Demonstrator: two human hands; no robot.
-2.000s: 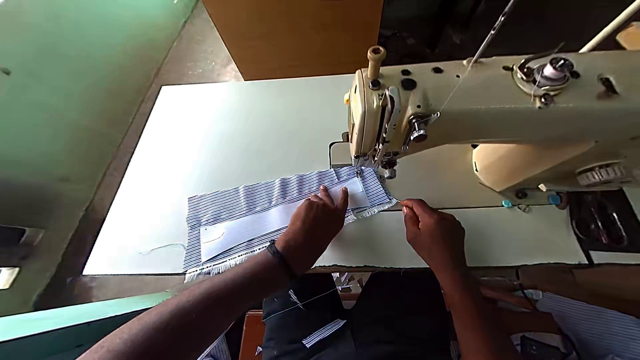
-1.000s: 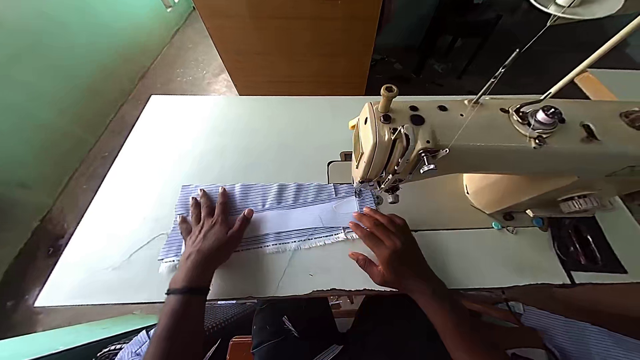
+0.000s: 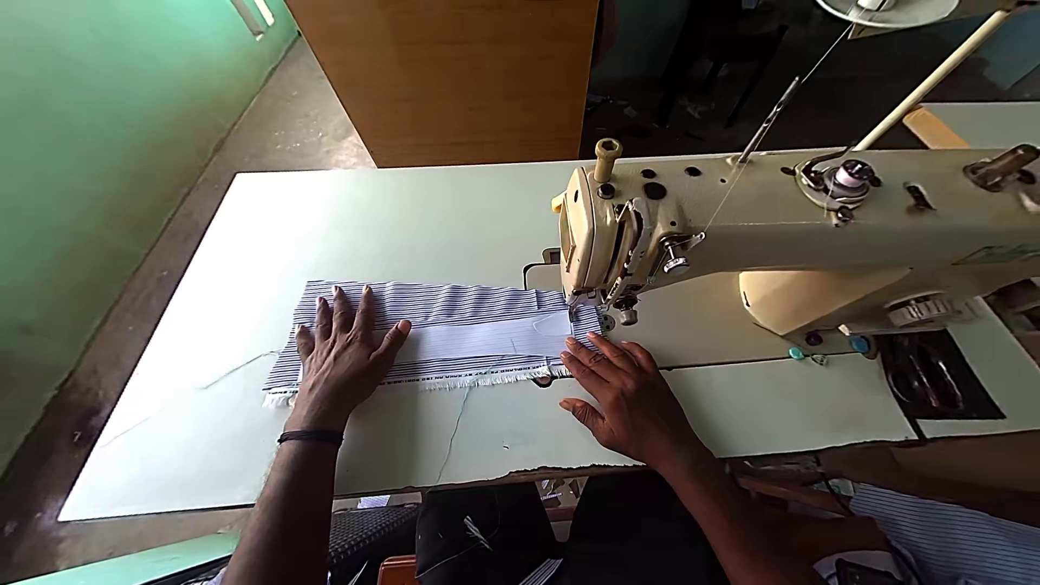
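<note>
A blue-and-white striped fabric piece [image 3: 455, 302] with a frayed lower edge lies flat on the sewing machine table. A white strip [image 3: 479, 337] lies along its middle. My left hand [image 3: 345, 357] rests spread on the fabric's left part, fingers apart, a dark band at the wrist. My right hand [image 3: 621, 390] lies on the fabric's lower right corner, just below the needle area, its fingers slightly spread. The presser foot [image 3: 574, 313] of the cream industrial sewing machine [image 3: 699, 211] is over the fabric's right end; whether it is down, I cannot tell.
The pale table [image 3: 422, 219] has a rough front edge close to my lap. Loose threads trail over it. Dark scissors [image 3: 926, 374] appear to lie on a black patch at the right. A brown wooden panel [image 3: 455, 81] stands behind the table, and more striped cloth [image 3: 942, 528] lies lower right.
My left hand has moved from near the presser foot to the fabric's left part. My right hand has come from beside the fabric onto its right corner. The view has shifted.
</note>
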